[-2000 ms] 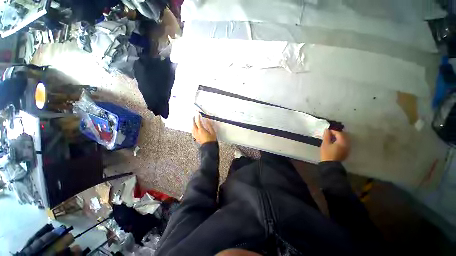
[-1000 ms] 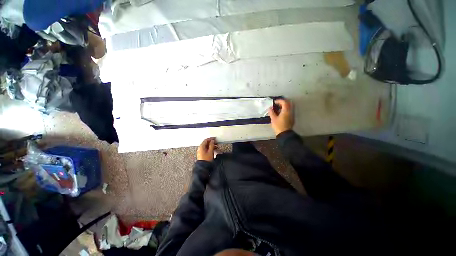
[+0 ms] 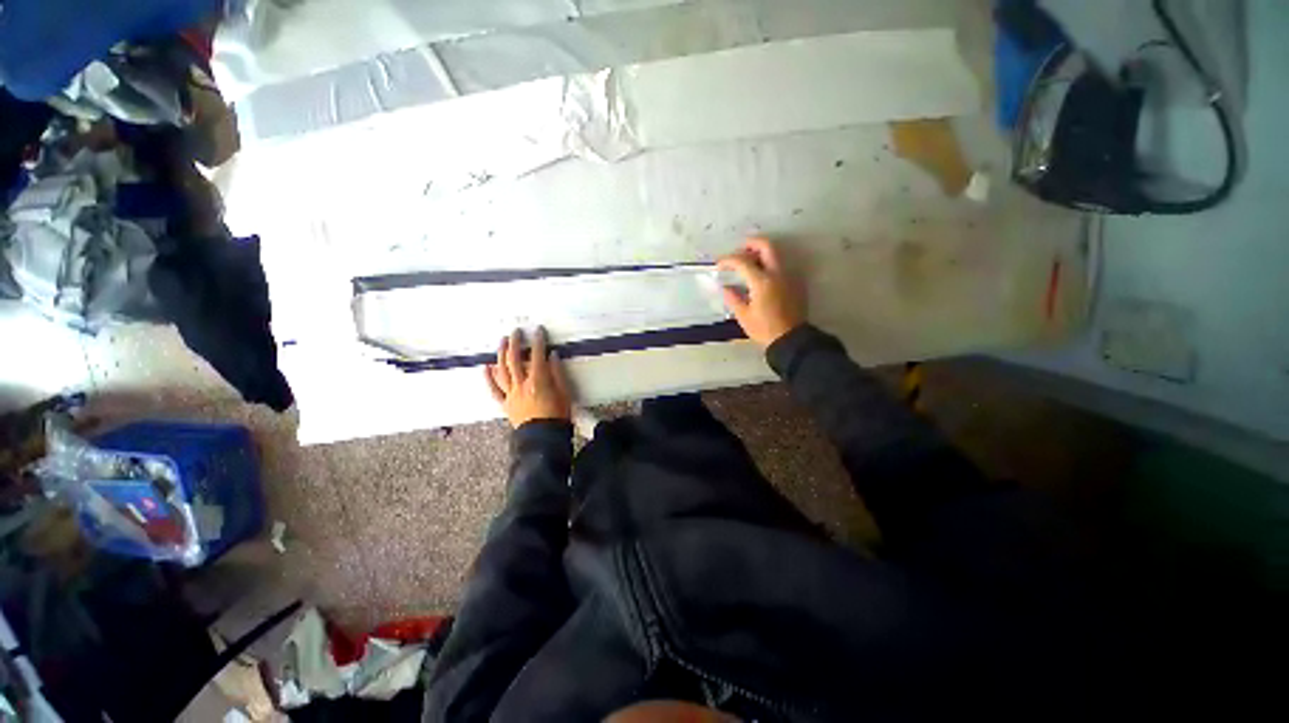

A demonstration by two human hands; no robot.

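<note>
A dark fabric strip (image 3: 643, 339) lies flat on the pale table, its long edges showing on both sides of a light strip (image 3: 452, 309) that lies on top of it. The left end is angled. My left hand (image 3: 529, 384) rests with fingers apart on the near edge of the strips, left of their middle. My right hand (image 3: 765, 294) is at the right end, thumb and fingers together on the light strip's end, which they partly hide.
A steam iron (image 3: 1089, 139) with a cable stands at the table's far right. A tan piece (image 3: 933, 151) lies near it. Pale fabric (image 3: 792, 85) lies along the far side. A blue basket (image 3: 212, 487) stands on the floor at left, below dark cloth (image 3: 233, 311).
My left hand has moved from the table's front edge up onto the strips. My right hand stays at their right end. The view has shifted, bringing the iron into fuller view since the earliest frame.
</note>
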